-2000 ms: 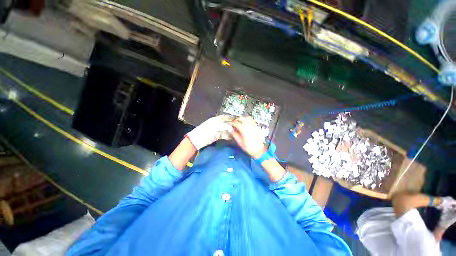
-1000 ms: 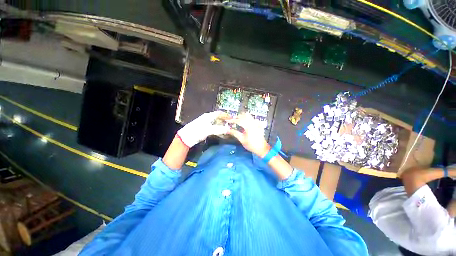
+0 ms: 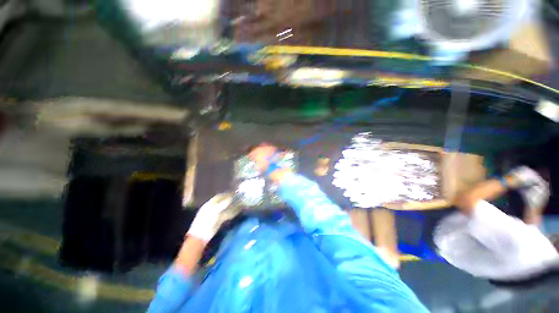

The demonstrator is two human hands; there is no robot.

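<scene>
The frame is blurred. The carrier tray [image 3: 250, 191] with circuit boards lies on the dark bench in front of me. My right hand [image 3: 263, 158], bare with a blue wrist strap, is over the tray's far part; its fingers are smeared and any held thing cannot be told. My left hand [image 3: 211, 215], in a white glove, is at the tray's near left, low by the bench edge; whether it holds something is unclear. The heap of small silver pieces [image 3: 386, 174] lies right of the tray, in and beside an open cardboard box [image 3: 463, 174].
Black crates [image 3: 122, 208] stand left of the bench. A small yellowish scrap [image 3: 322, 165] lies between tray and heap. A blue cord [image 3: 361, 116] crosses behind. A desk fan [image 3: 463, 21] is at the top right. A person in white [image 3: 487, 235] is at the right.
My hands have parted: the right has reached forward over the tray, the left has moved back and left. The view has shifted and blurred.
</scene>
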